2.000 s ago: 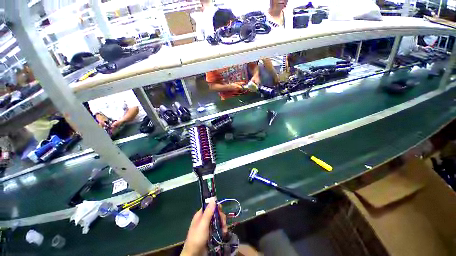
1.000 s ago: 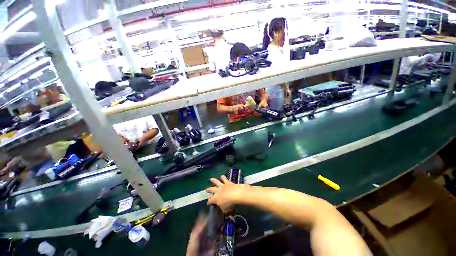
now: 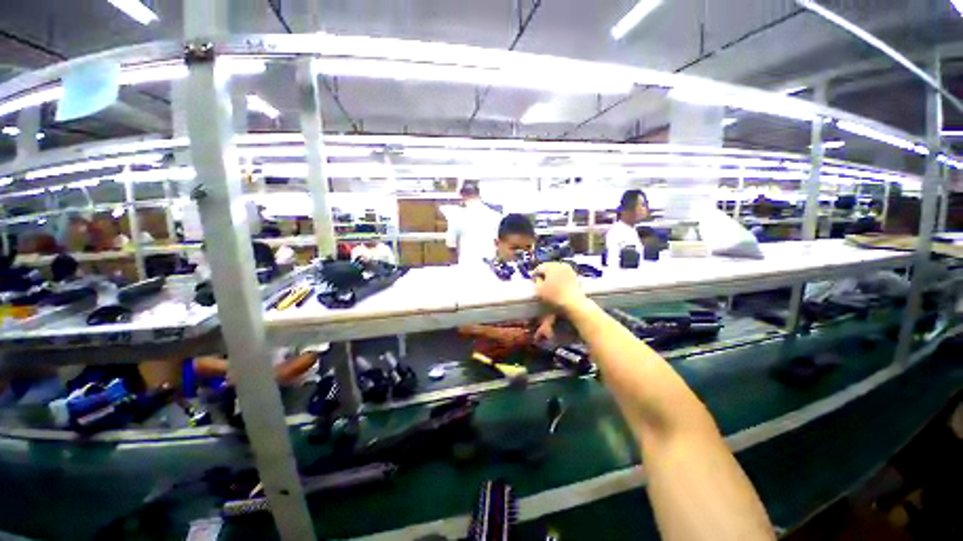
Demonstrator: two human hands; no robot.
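Observation:
My right hand (image 3: 556, 285) is at the front of the raised shelf, at the end of my outstretched arm. Its fingers are bent beside a pile of black cords or parts (image 3: 514, 264) on the shelf. Whether they grip anything is too small to tell. The bristle barrel (image 3: 493, 511) of a styling brush stands up at the bottom edge, its handle cut off by the frame. My left hand is not in view.
The white shelf (image 3: 676, 277) runs across above the green conveyor (image 3: 591, 454). A white post (image 3: 238, 285) stands at the left. More brushes (image 3: 354, 478) lie on the conveyor. A person (image 3: 515, 239) sits opposite, behind the shelf.
The view has tilted up. My right hand has moved from over the brush up to the shelf. My left hand has gone out of the picture, and the brush shows lower down.

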